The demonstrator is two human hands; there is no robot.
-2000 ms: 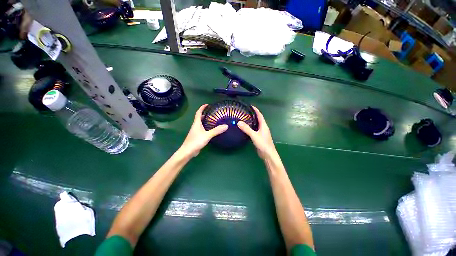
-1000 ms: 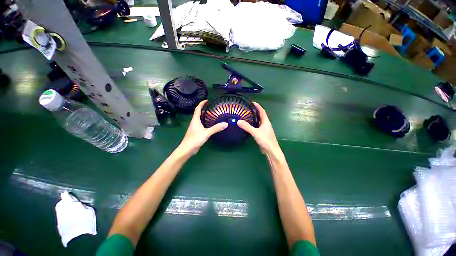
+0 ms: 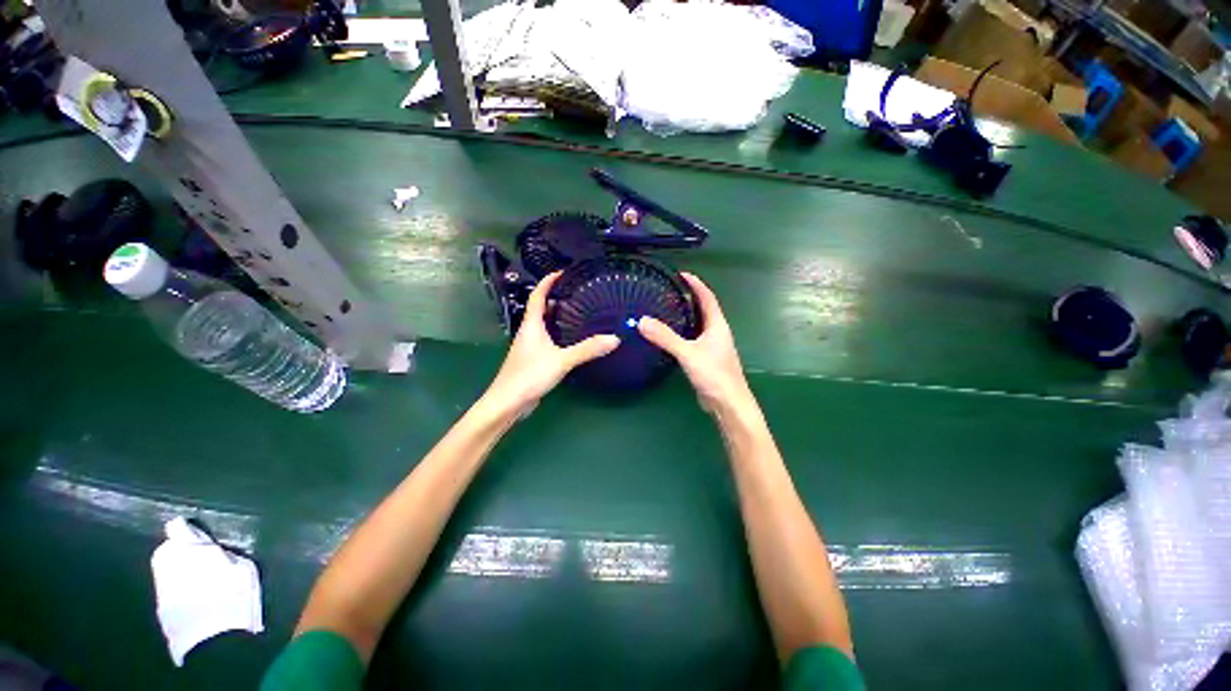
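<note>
A round black ribbed clip-on fan [image 3: 621, 290] is held between both hands in the middle. My left hand [image 3: 547, 354] grips its left side and my right hand [image 3: 699, 354] its right side, thumbs near the centre hub. A small blue-white light shows by my right thumb. The cage looks dark, without orange glow. An open black spring clip [image 3: 645, 230] sticks up behind the fan. A second black fan [image 3: 556, 240] lies close behind on the left, partly hidden, with its clip [image 3: 505, 281] beside it.
A clear water bottle [image 3: 257, 348] lies by the slanting perforated post [image 3: 277, 230] at left. A white cloth [image 3: 203, 591] lies front left. Bubble bags [image 3: 1172, 554] are at right. More fans [image 3: 1095, 327] lie on the belt at right and left. White bags [image 3: 702, 68] are behind.
The orange glow in the held fan's cage has gone. The second fan has moved right, up behind the held one. The fans at right have also shifted right. My hands stay in place.
</note>
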